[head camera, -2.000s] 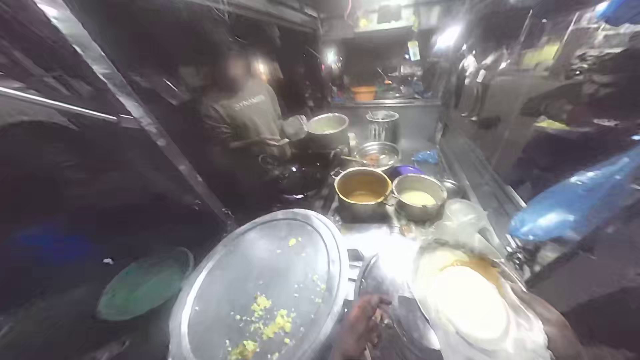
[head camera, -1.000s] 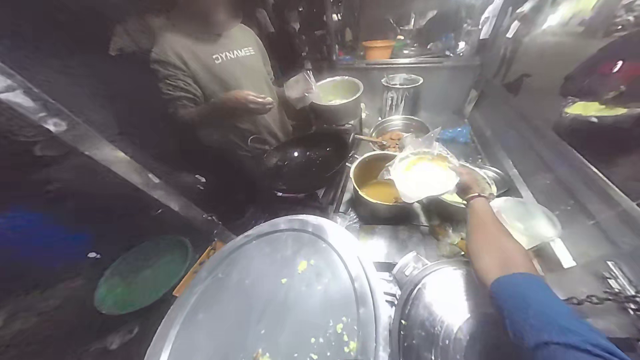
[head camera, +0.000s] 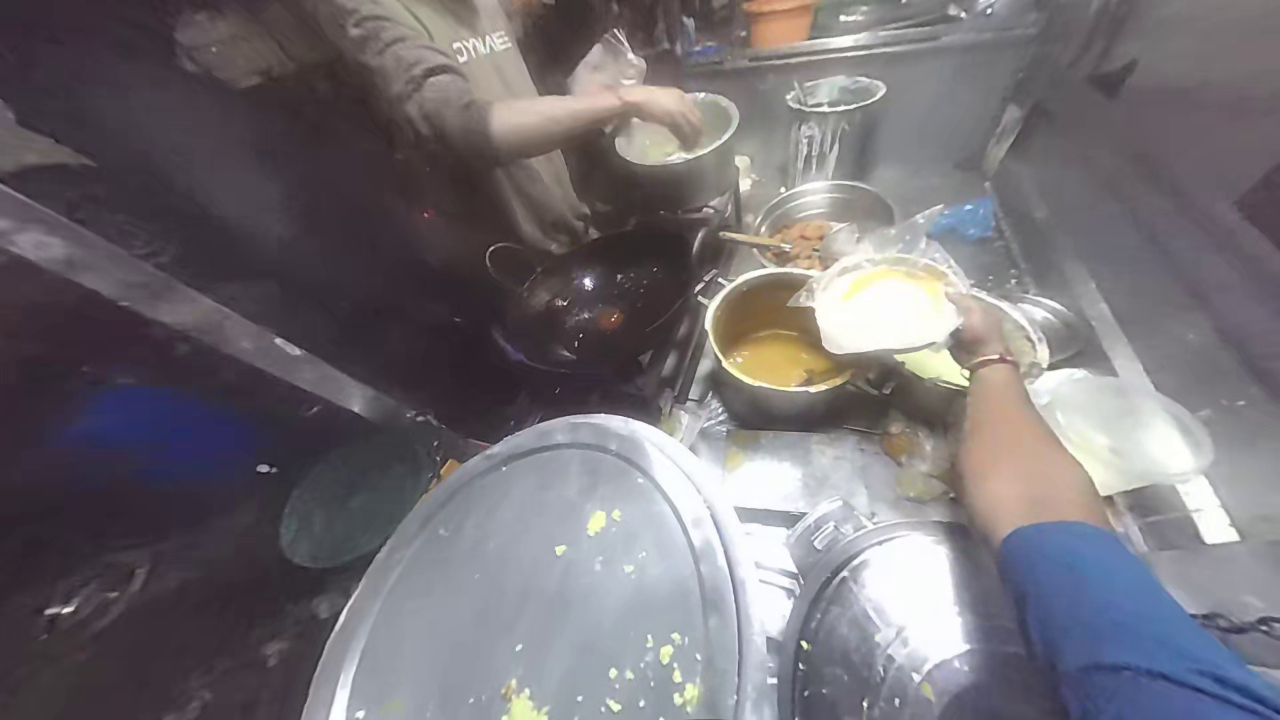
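Note:
My right hand (head camera: 982, 330), with a bracelet at the wrist and a blue sleeve, grips the edge of a plate (head camera: 888, 312) lined with clear plastic, with pale and yellow food on it. The plate is above the right rim of a metal pot (head camera: 712, 325) of yellow-brown liquid. Partly under my hand and the plate is another pot with pale yellow contents (head camera: 935, 366). A ladle lies in the liquid of the first pot. My left hand is not in view. A large round metal lid (head camera: 540, 580) with yellow crumbs is nearest to me.
Another lidded metal vessel (head camera: 900, 620) stands at the lower right. A black wok (head camera: 610, 300) lies left of the pots. A co-worker's hand (head camera: 665, 108) reaches into a pot (head camera: 728, 125) behind it. A steel bowl (head camera: 825, 195) holds brown pieces; a plastic container (head camera: 1130, 430) sits right of my forearm.
My right hand and the plate were low at the right two seconds ago and are now over the pots. The co-worker's hand has moved into the rear pot. My other hand has left view.

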